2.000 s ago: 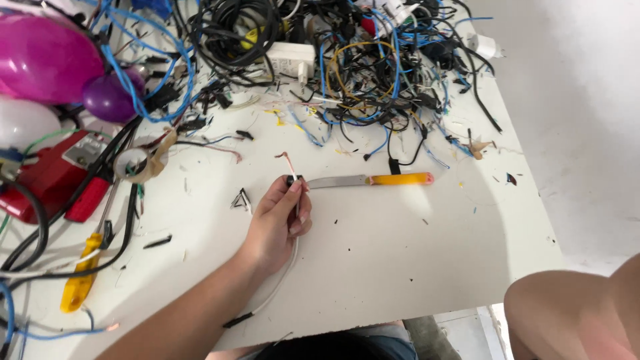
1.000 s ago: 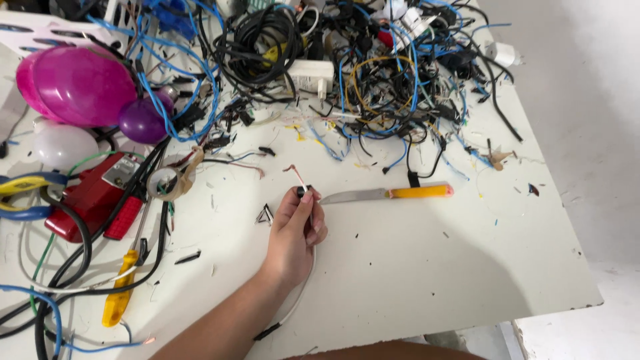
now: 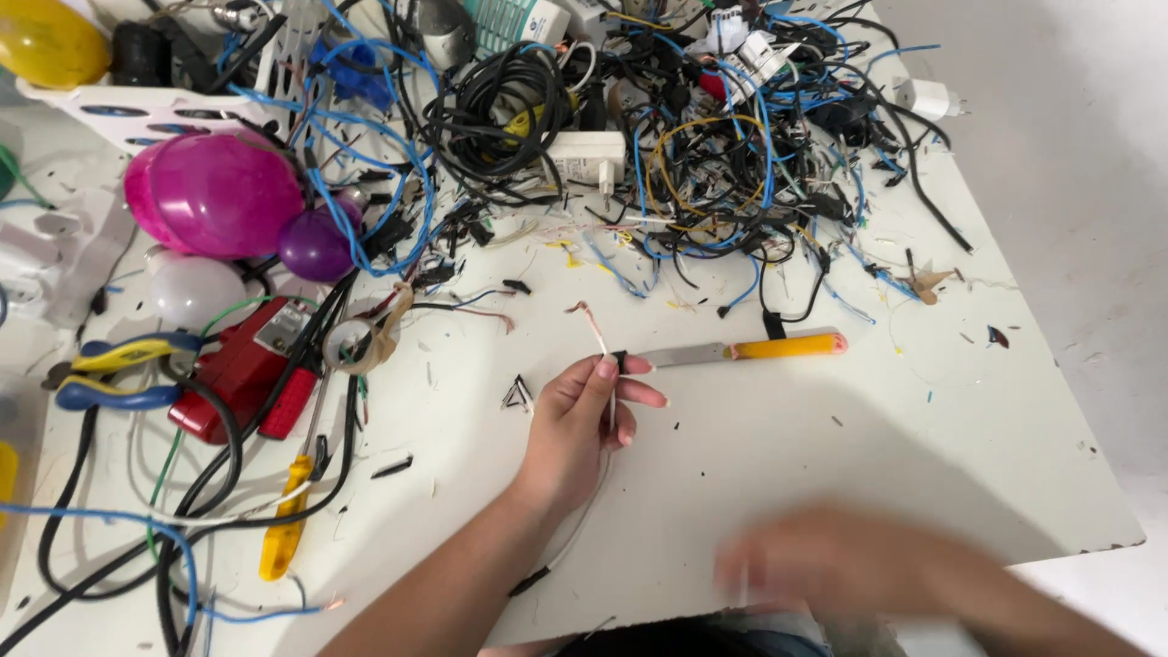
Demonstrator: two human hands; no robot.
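Between thumb and fingers, my left hand (image 3: 584, 411) pinches a white electrical cable (image 3: 595, 497), whose stripped copper end points up past the thumb. A small black piece (image 3: 620, 359) shows at the fingertips. Just right of those fingers, a table knife with a yellow handle (image 3: 787, 347) lies on the white table, its blade tip close to the fingers. The cable's lower part hangs down to a dark end near the forearm. My right hand (image 3: 812, 561), blurred, is over the near edge at the lower right; whether it holds something is unclear.
A tangled heap of wires (image 3: 730, 173) and a white plug adapter (image 3: 589, 157) lie at the back. On the left are yellow-blue pliers (image 3: 123, 394), a red tool (image 3: 246, 365), a roll of tape (image 3: 351, 344), a yellow-handled screwdriver (image 3: 286, 529) and a magenta plastic object (image 3: 219, 196).
My right hand has come into view at the lower right. My left hand still pinches the white cable beside the knife.
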